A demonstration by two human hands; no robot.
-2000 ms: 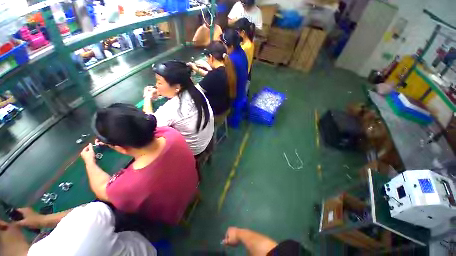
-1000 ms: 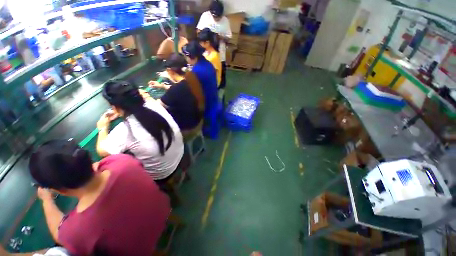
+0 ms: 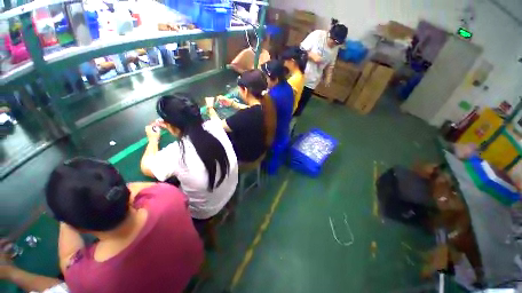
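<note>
Neither of my hands shows in the present view. Nearest in front of me, a seated person in a dark red shirt (image 3: 143, 240) leans over the green bench edge (image 3: 129, 151). Small silvery parts (image 3: 31, 241) lie on the bench at the lower left, and another person's forearm (image 3: 26, 277) reaches in there. One small pale part (image 3: 113, 143) lies on the dark conveyor (image 3: 94, 127).
Several workers sit along the bench; a person in a white shirt (image 3: 318, 54) stands at the far end. A blue tote of pale pieces (image 3: 313, 150) is on the floor. A black box (image 3: 403, 194) and grey side bench (image 3: 466, 191) are at right.
The view has tilted and shifted. My forearm and hand, seen at the bottom two seconds ago, have left the picture. The white machine at right is out of view. The far standing person has turned.
</note>
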